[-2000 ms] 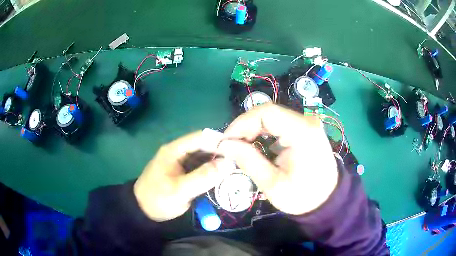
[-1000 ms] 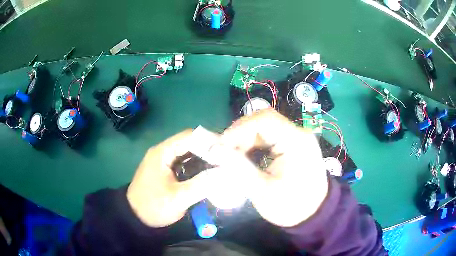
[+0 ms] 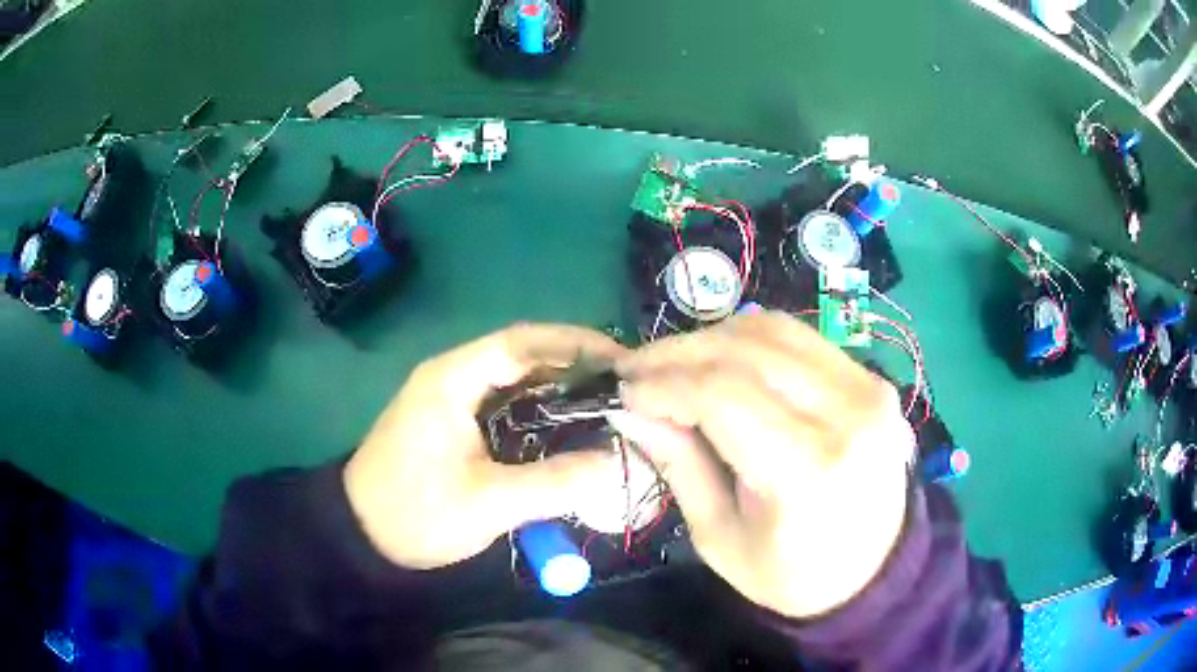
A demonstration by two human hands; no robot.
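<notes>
A black speaker housing [image 3: 643,557] lies open side up close in front of me, with a silver-white speaker driver [image 3: 614,496] and a blue battery [image 3: 553,557] at its lower left. My left hand [image 3: 479,453] is around the housing's far left part. My right hand [image 3: 775,460] pinches a small dark board [image 3: 588,383] at the housing's far edge. Its exact kind cannot be told. Thin red and dark wires run from under my fingers down over the driver. The fingers hide part of the driver and the housing's right side.
Part-built units lie on the green surface [image 3: 433,315]: several at left, a few just beyond my right hand with green boards [image 3: 664,189], and several at far right. One unit [image 3: 529,29] is on the belt [image 3: 735,66]. A pale flat piece [image 3: 335,96] lies near the belt edge.
The white piece between my fingertips no longer shows; a dark board shows there now. My right hand has shifted slightly right. The unit on the belt has moved left and away.
</notes>
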